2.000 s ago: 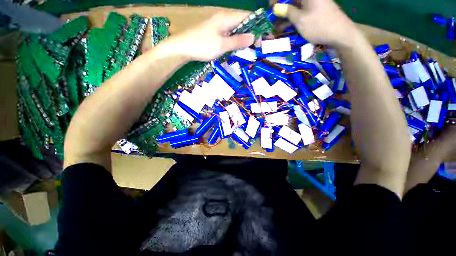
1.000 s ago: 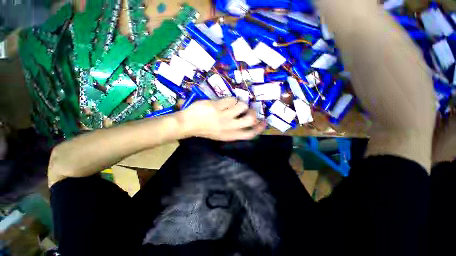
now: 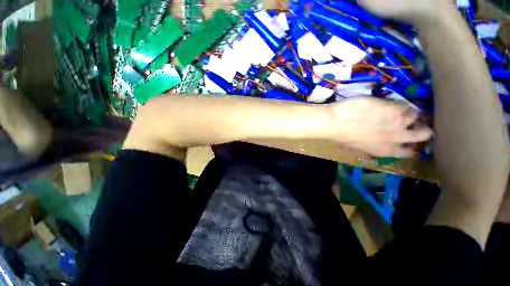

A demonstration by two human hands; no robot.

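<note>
Blue battery cells [image 3: 335,18] with white pads [image 3: 253,51] and thin red and dark wires lie heaped across the bench centre and right. My left hand [image 3: 380,127] is blurred, palm down over the front right part of the heap, fingers bent at some cells; whether it grips one cannot be told. My right hand [image 3: 400,6] is cut off by the top edge above the back of the heap; its fingers and anything in them are hidden. Green board panels [image 3: 204,36] lie piled at the left, some plain side up.
The brown bench edge [image 3: 302,149] runs in front of my body. Another person's forearm [image 3: 22,120] shows at the left edge. Cardboard boxes [image 3: 76,177] stand below at the left. A blue frame [image 3: 373,195] is under the bench at the right.
My left hand has let go of the board piece held at the back and moved forward, then right along the heap's front. My right hand has gone to the top edge. The view has shifted.
</note>
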